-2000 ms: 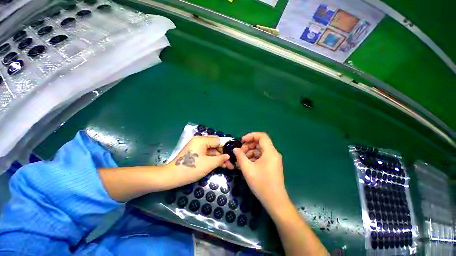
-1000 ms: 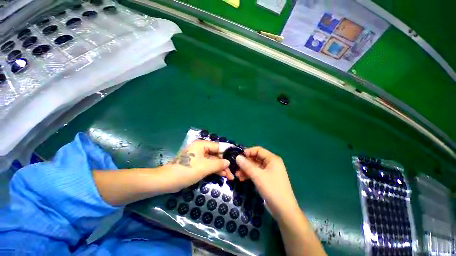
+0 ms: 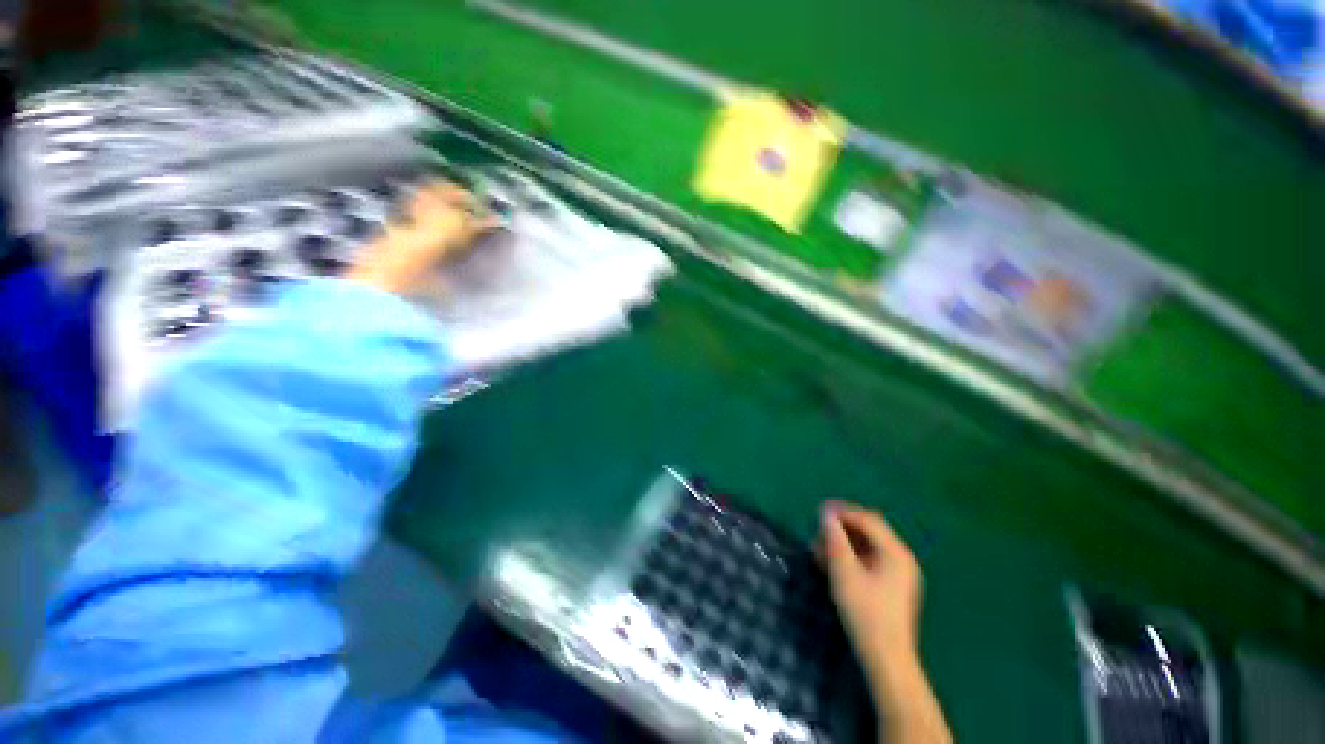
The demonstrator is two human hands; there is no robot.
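Note:
The frame is blurred. My left hand (image 3: 424, 237) is over the white blister tray (image 3: 581, 276) at the upper left, among its black discs; whether it holds a disc cannot be told. My right hand (image 3: 875, 570) is raised beside the right edge of the liner sheet, thumb and fingertips close together; nothing clear shows between them. The liner sheet (image 3: 727, 574) with rows of black round pads lies in front of me on the green bench.
A second dark sheet (image 3: 1141, 676) lies at the lower right, with a greyish sheet (image 3: 1282, 698) beyond it. The green partition carries a yellow card (image 3: 767, 157), a small white label (image 3: 869, 218) and a picture sheet (image 3: 1017, 284). More trays (image 3: 204, 124) lie behind at the upper left.
My hands have parted. My left hand has moved from the round black part to the tray at the upper left. My right hand stays by the liner sheet. The view has swung left.

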